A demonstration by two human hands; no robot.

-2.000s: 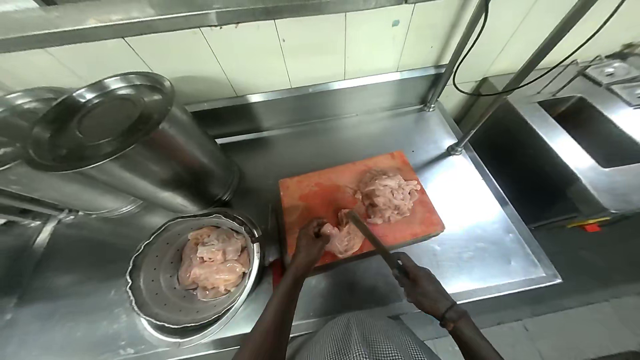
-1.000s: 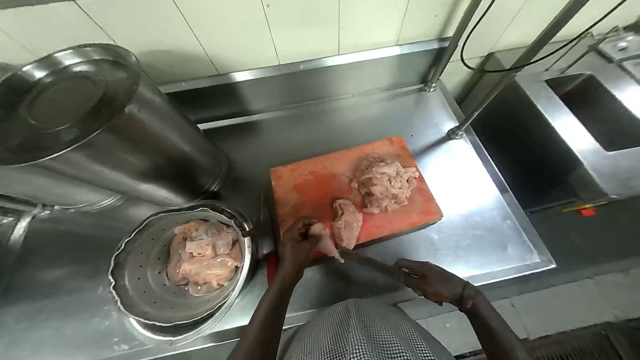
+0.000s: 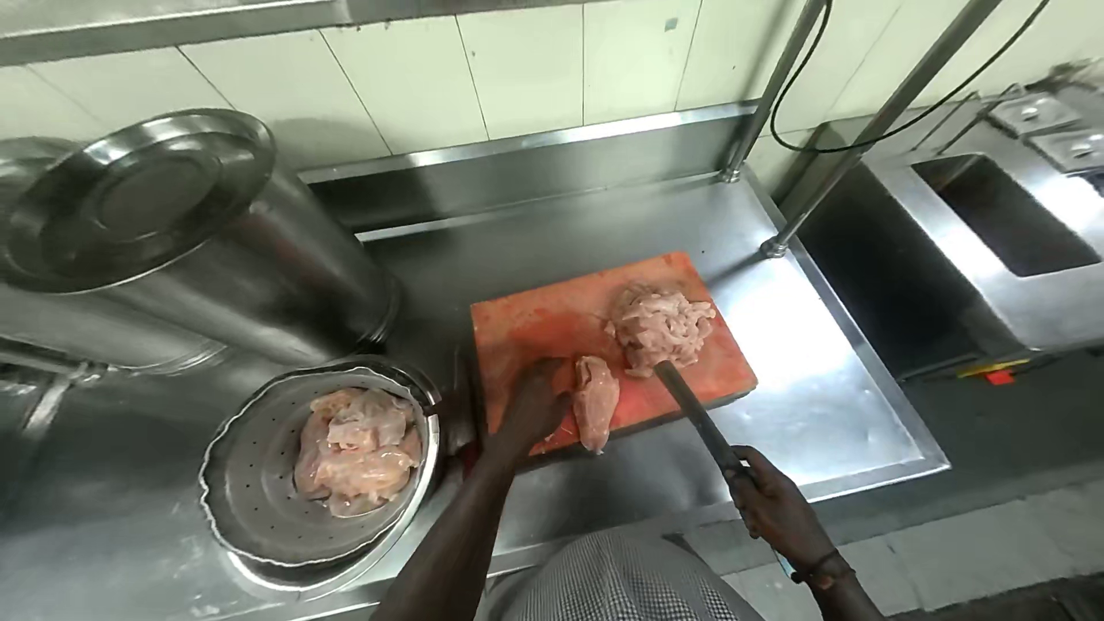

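My right hand (image 3: 772, 504) grips the handle of a knife (image 3: 697, 414), its tip touching or close to the near edge of a pile of cut raw meat pieces (image 3: 662, 326). That pile sits on the right part of an orange cutting board (image 3: 526, 332). Just left of the knife lies a single piece of raw meat (image 3: 595, 404), its near end reaching the board's front edge. My left hand (image 3: 539, 401) is on the board close beside this piece, fingers apart as far as they show. More raw meat (image 3: 358, 448) lies in a perforated metal colander (image 3: 259, 509) at the left.
Tall lidded steel containers (image 3: 250, 259) stand behind the colander. The steel worktop (image 3: 552, 211) has a raised back edge against a tiled wall. Two metal posts (image 3: 880, 129) rise at the right, with a black cable (image 3: 776, 112) hanging there. Beyond is a steel unit with a rectangular opening (image 3: 1005, 211).
My left hand has let go of the meat it held and moved beside the remaining piece. The knife has moved right, from the board's front edge towards the pile.
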